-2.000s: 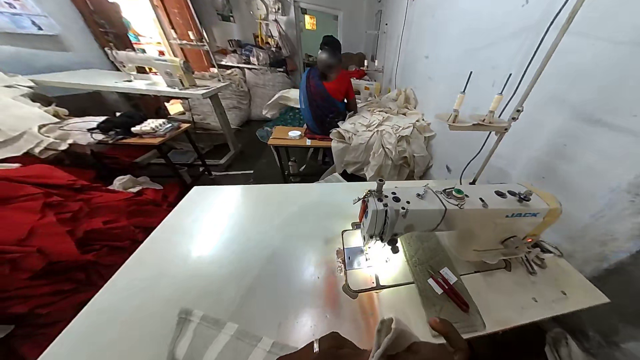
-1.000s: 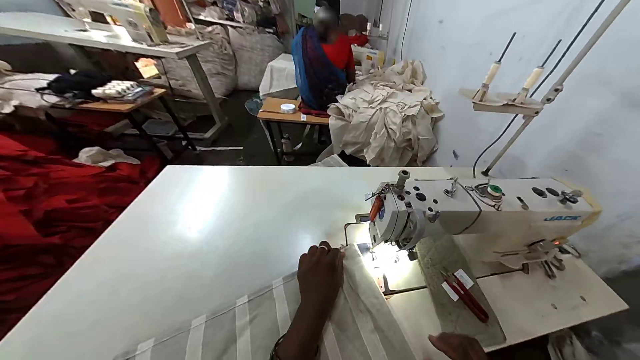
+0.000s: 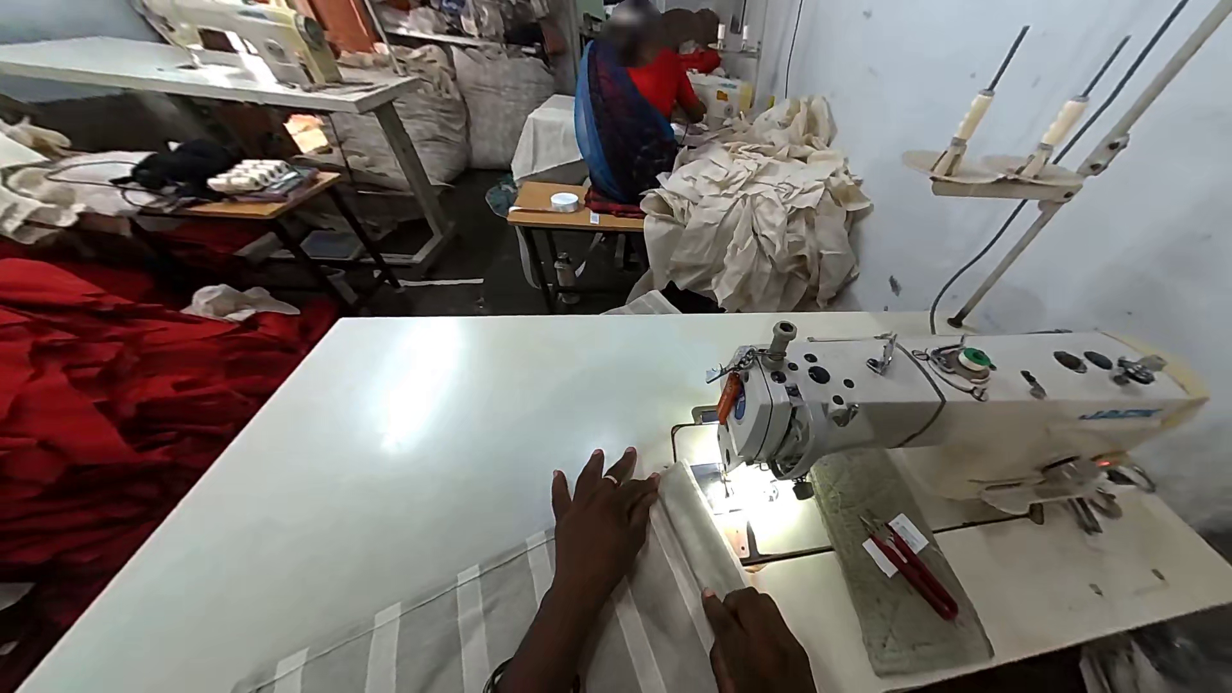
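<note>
Grey-and-white striped fabric [image 3: 500,616] lies on the white sewing table [image 3: 433,414], with a folded edge running toward the needle area of a Jack sewing machine [image 3: 866,385]. My left hand [image 3: 602,520] rests flat on the cloth near the fold's far end, its fingers spread. Beside the fold's nearer part, my right hand [image 3: 756,640] touches the edge with its index finger; its other fingers are curled, and whether they pinch cloth is unclear. Red-handled thread snips [image 3: 919,573] lie on a grey-green pad [image 3: 871,520] right of the needle.
A thread stand [image 3: 1020,178] rises behind the machine. Heaped red fabric [image 3: 125,385] lies at the left. Beyond the table are a person [image 3: 630,106] seated at work, a pile of cream cloth [image 3: 760,202], a small wooden stool [image 3: 568,217] and another sewing machine [image 3: 250,38].
The striped cloth, low in the view two seconds ago, now extends up beside the needle area. Since one second ago, my left hand's fingers have spread and my right hand has come onto the fabric edge.
</note>
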